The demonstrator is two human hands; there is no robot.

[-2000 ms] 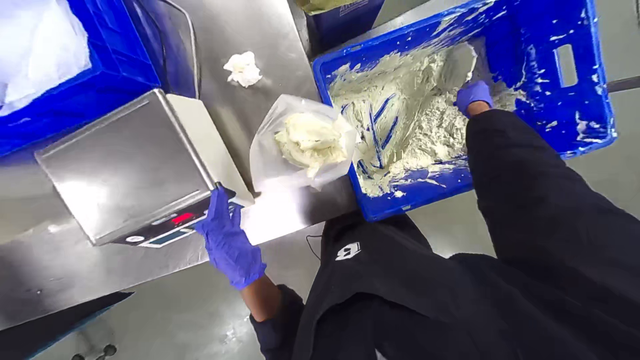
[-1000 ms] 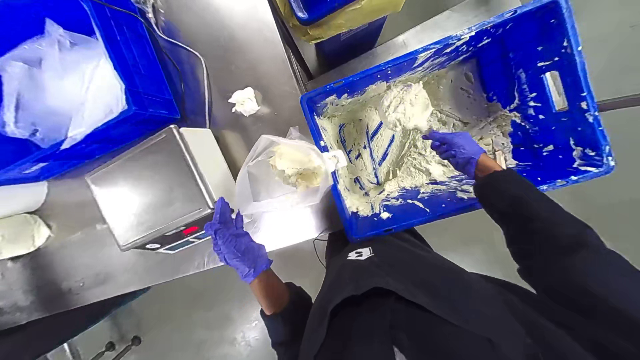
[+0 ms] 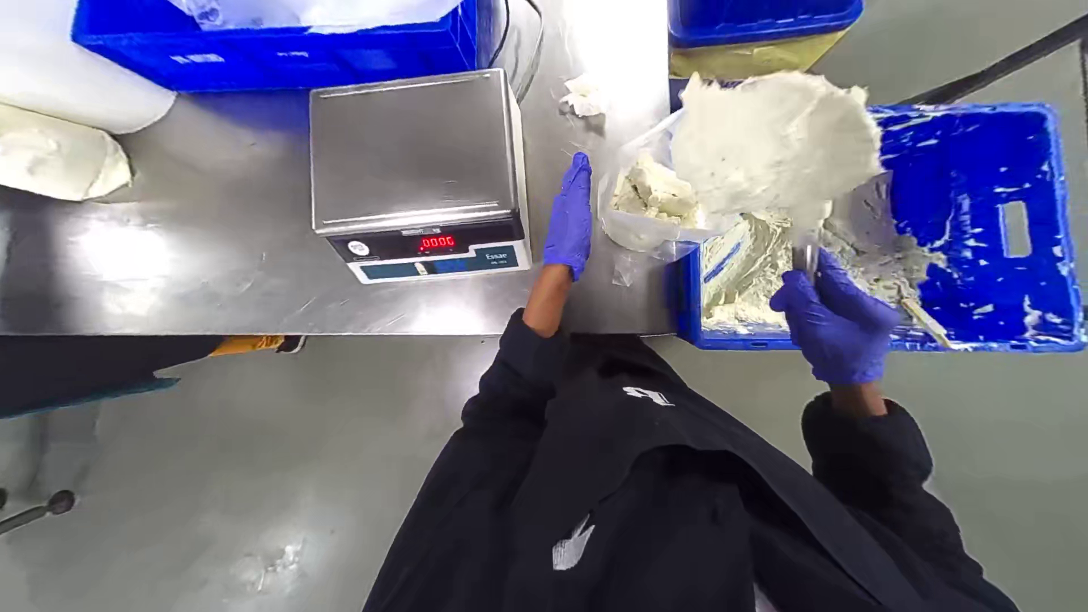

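My right hand [image 3: 837,323], in a blue glove, grips the handle of a scoop or scraper [image 3: 806,251]. A large pale, creamy mass [image 3: 778,140] covers the tool's head, held up over the blue crate's left end and the bag's right side. The clear plastic bag [image 3: 633,234] lies open on the steel table with a lump of the same pale stuff [image 3: 659,194] in it. My gloved left hand [image 3: 570,217] rests between the bag and the scale, fingers straight, holding nothing. More pale mixture [image 3: 748,276] coats the blue crate [image 3: 977,344].
A steel-topped digital scale [image 3: 412,157] stands left of my left hand on the steel table [image 3: 212,280]. Behind it are a blue crate [image 3: 280,64] with clear plastic and a cable. A white scrap [image 3: 584,95] and a filled bag [image 3: 59,157] lie on the table. Another blue container [image 3: 765,21] stands behind.
My right hand has lifted the tool with a big pale mass out of the crate and brought it left toward the bag. The view has turned and shifted.
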